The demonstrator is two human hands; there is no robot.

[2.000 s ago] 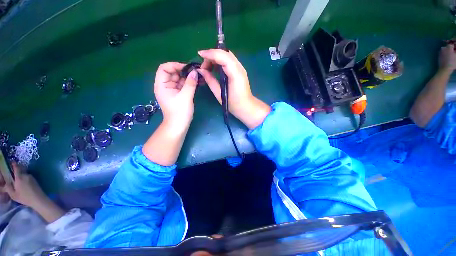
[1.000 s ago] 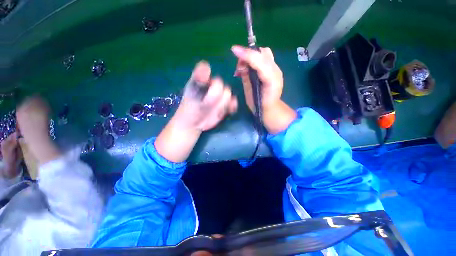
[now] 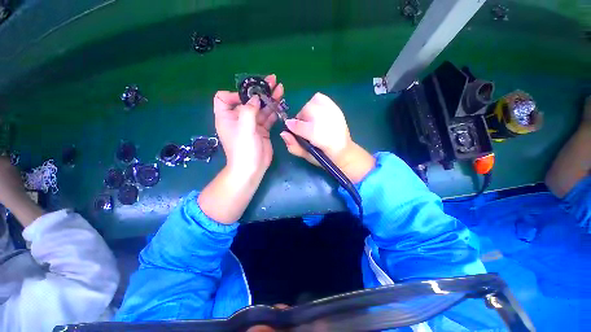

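Observation:
My left hand [image 3: 248, 133] holds a round black part [image 3: 254, 89] with metal bits, its face turned up between thumb and fingers. My right hand [image 3: 324, 133] grips a soldering iron [image 3: 327, 165] like a pen. The iron's metal tip points up and left and reaches the round part; whether it touches cannot be told. The iron's black cord end runs down beside my right sleeve. More round black parts [image 3: 148, 174] lie clustered on the green surface [image 3: 285, 189] to the left of my left hand.
A pale grey post [image 3: 431, 47] stands right of my hands. Beyond it are a black soldering station [image 3: 424, 120], an orange-ended tool [image 3: 483, 164] and a yellow-and-black cylinder [image 3: 518, 113]. Single parts [image 3: 203, 43] lie farther back. Neighbours' arms show at both sides, with a pale pile [image 3: 42, 176] at left.
My hands have come back together. The iron has swung from pointing away to pointing left at the round part. The left neighbour's arm has moved.

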